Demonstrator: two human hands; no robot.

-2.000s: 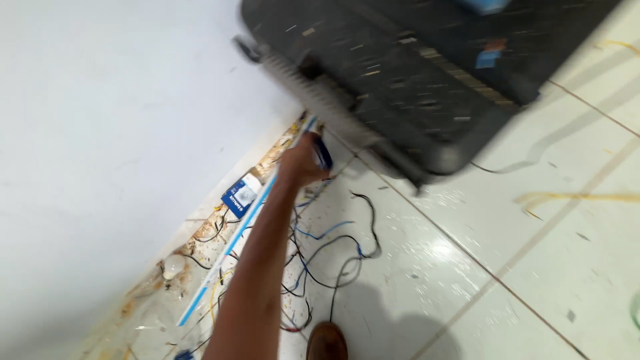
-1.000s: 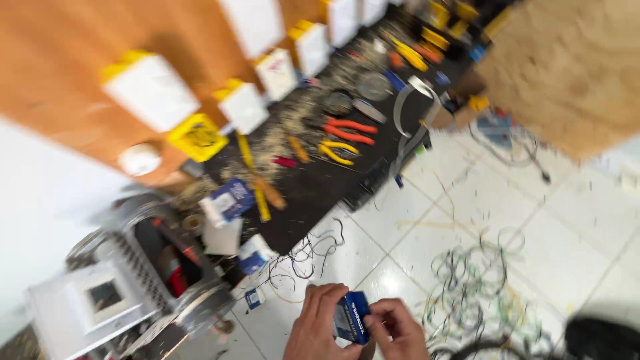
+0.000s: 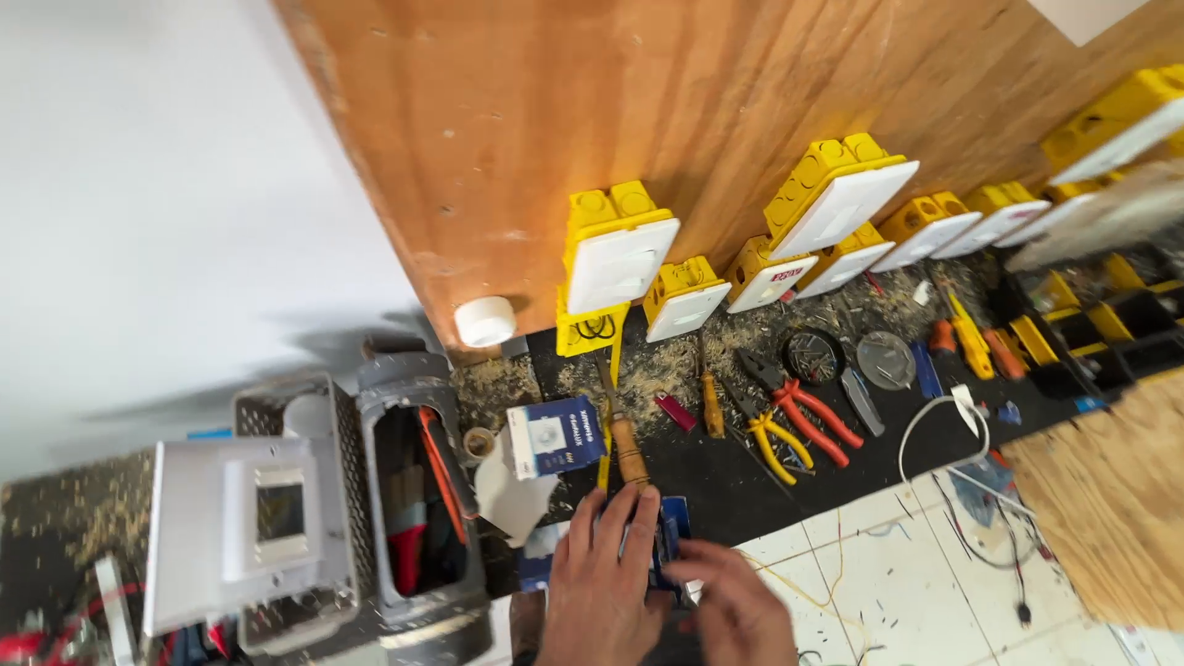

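Observation:
My left hand point(image 3: 606, 573) lies over the front edge of the black bench top, its fingertips by the wooden handle of a chisel point(image 3: 629, 451). Just right of it, my right hand point(image 3: 735, 601) has its fingers bent toward a blue box point(image 3: 675, 527), which is partly hidden between the hands. Whether either hand grips the box cannot be told. A blue and white carton point(image 3: 555, 437) stands behind my left hand. To the right lie yellow-handled pliers point(image 3: 777, 449), red-handled pliers point(image 3: 814, 416) and a screwdriver point(image 3: 711, 407).
Yellow electrical boxes with white plates point(image 3: 622, 264) are mounted on the wooden panel point(image 3: 481, 120). A grey tool caddy point(image 3: 472, 573) and a perforated bin point(image 3: 347, 518) stand at left. At right are a black and yellow organizer point(image 3: 1064, 370), a looped white cable point(image 3: 911, 435) and a plywood sheet point(image 3: 1110, 490).
Earlier my right or left arm reached to the floor near a blue box; a second ago both hands held a blue box above the floor. Now they are at the bench edge. The view has swung strongly.

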